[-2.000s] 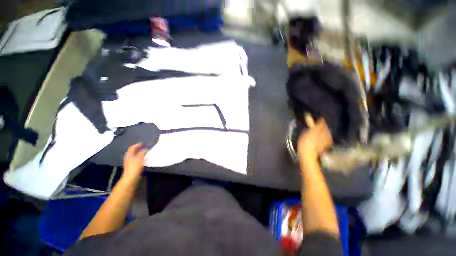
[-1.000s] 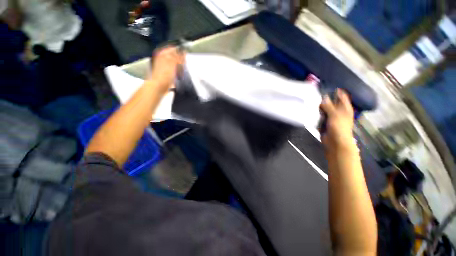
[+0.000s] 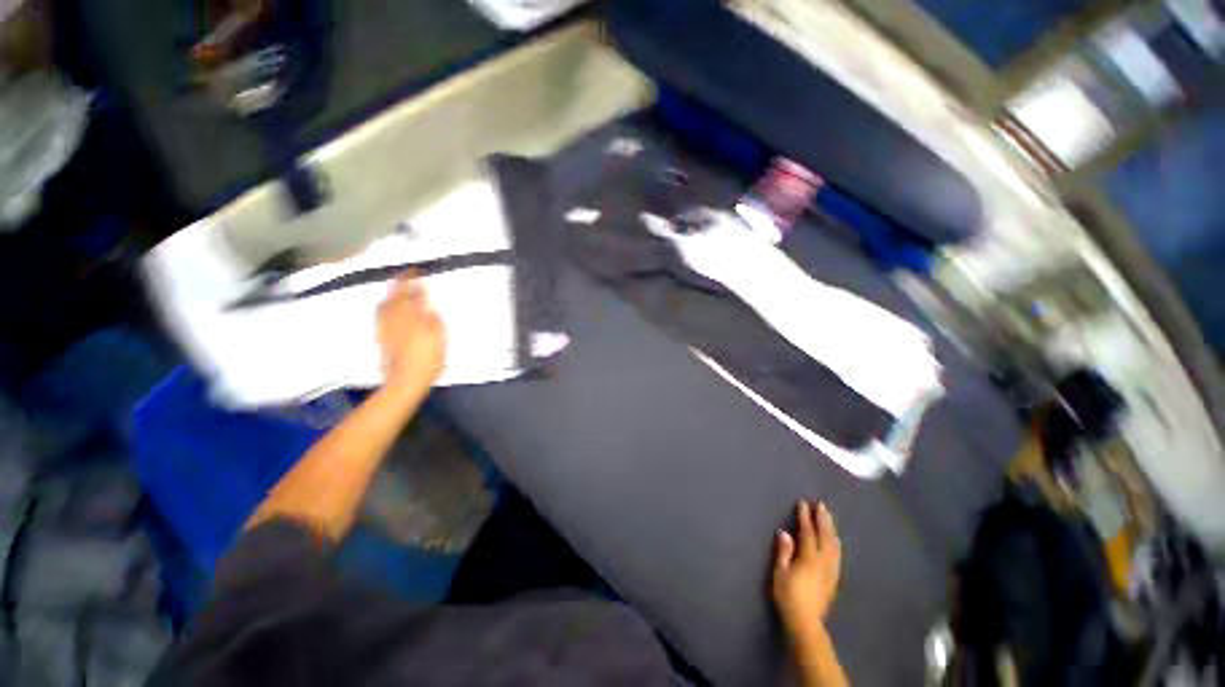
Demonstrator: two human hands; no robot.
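A white garment panel with a dark lengthwise strip and a dark edge lies at the table's left end, its far part over the left edge. My left hand rests on it, fingers on or beside the dark strip; whether it grips is blurred. My right hand lies flat on the dark grey padded table, fingers slightly apart, holding nothing. Slimmer white and dark pieces lie across the table's far side, apart from my right hand.
A long dark padded bolster runs along the far edge. A pink-red item stands beside it. A blue basket is below the left edge. A black cloth bundle is at the right.
The white panel held between both hands has been laid down at the left end. My right hand has let go and moved down onto the table. My left hand has moved lower.
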